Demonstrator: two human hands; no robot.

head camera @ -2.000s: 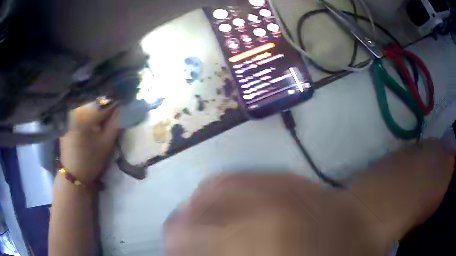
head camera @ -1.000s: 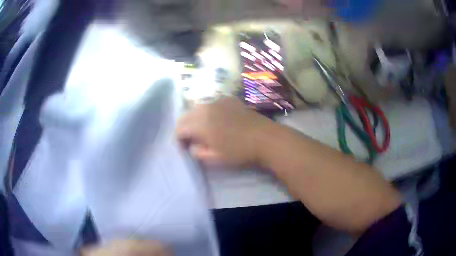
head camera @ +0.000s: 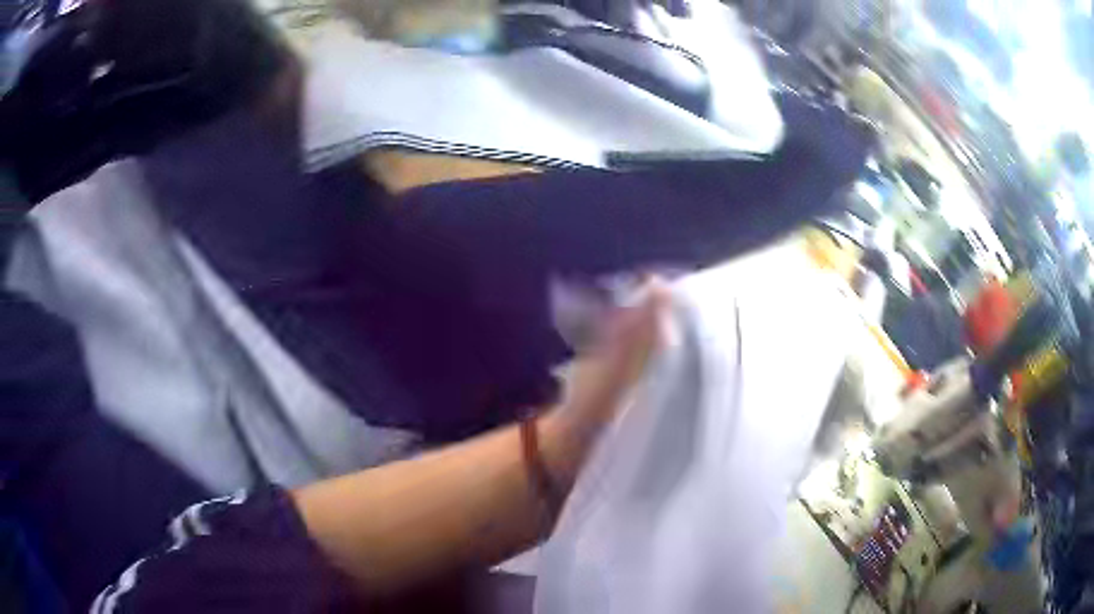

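My left hand [head camera: 614, 360], blurred, has a red band at the wrist and reaches in from the lower left. Its fingers are closed on the upper edge of a pale panel [head camera: 684, 480], whose folds run down from the fingertips. Dark purple cloth [head camera: 456, 288] lies beyond and left of the hand. Another pale piece [head camera: 144, 348] lies creased against dark cloth at the left. A layered stack of pale cloth with dark-lined edges [head camera: 480, 102] is at the top. My right hand is not in view.
The sewing machine [head camera: 936, 426] is at the right, tilted in view and blurred. The lit smartphone [head camera: 884, 540] lies below it. A tan strip [head camera: 444, 170] shows beneath the pale stack. Blurred coloured items and bright light fill the far right.
The view has swung left, so the machine and phone now sit at the lower right. The cloth stack has come into view. My right hand and the scissors are no longer seen.
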